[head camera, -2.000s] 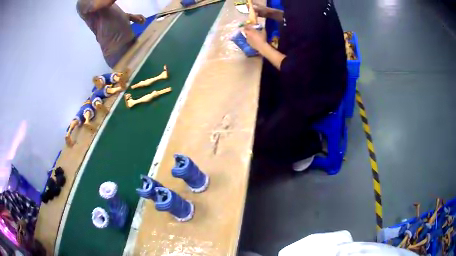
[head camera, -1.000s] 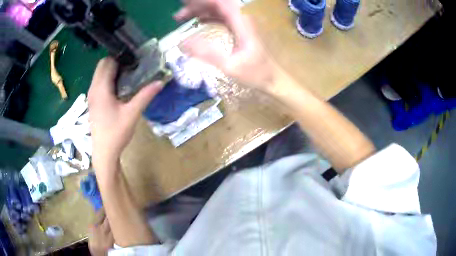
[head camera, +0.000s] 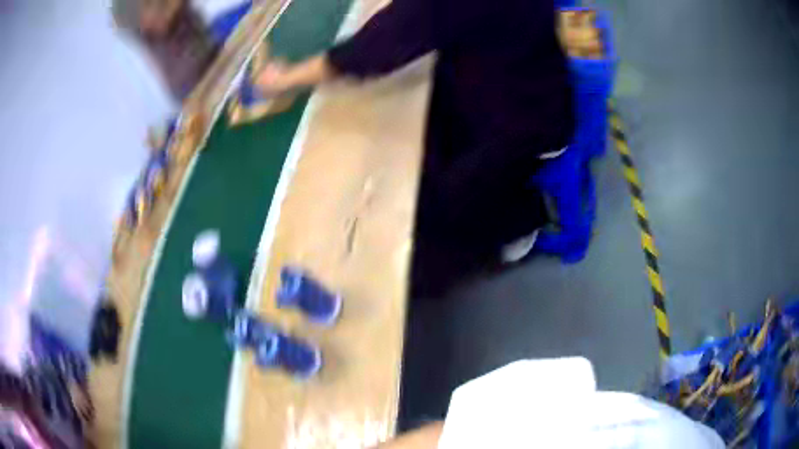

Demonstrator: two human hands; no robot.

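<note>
A blue shorts part (head camera: 308, 295) stands on the tan bench (head camera: 350, 175). Another blue shorts part (head camera: 287, 352), with two tube-like legs side by side, stands just nearer at the bench's belt-side edge. A further blue shorts part (head camera: 221, 294) is on the green belt with two pale frilled rings showing. All are blurred. Neither of my hands is in the picture; only a bit of my forearm and a white sleeve show at the bottom edge.
A neighbour in dark clothing (head camera: 499, 114) reaches an arm across the belt (head camera: 188, 351) to a blue and tan piece (head camera: 250, 98). Assembled parts (head camera: 153, 175) line the far side. Blue crates (head camera: 587, 44) stand right, with another crate of tan legs (head camera: 745, 377) lower right.
The view has swung from my hands at the press back along the line. My hands have left the picture. Compared with two seconds ago, the neighbour's arm now extends over the belt.
</note>
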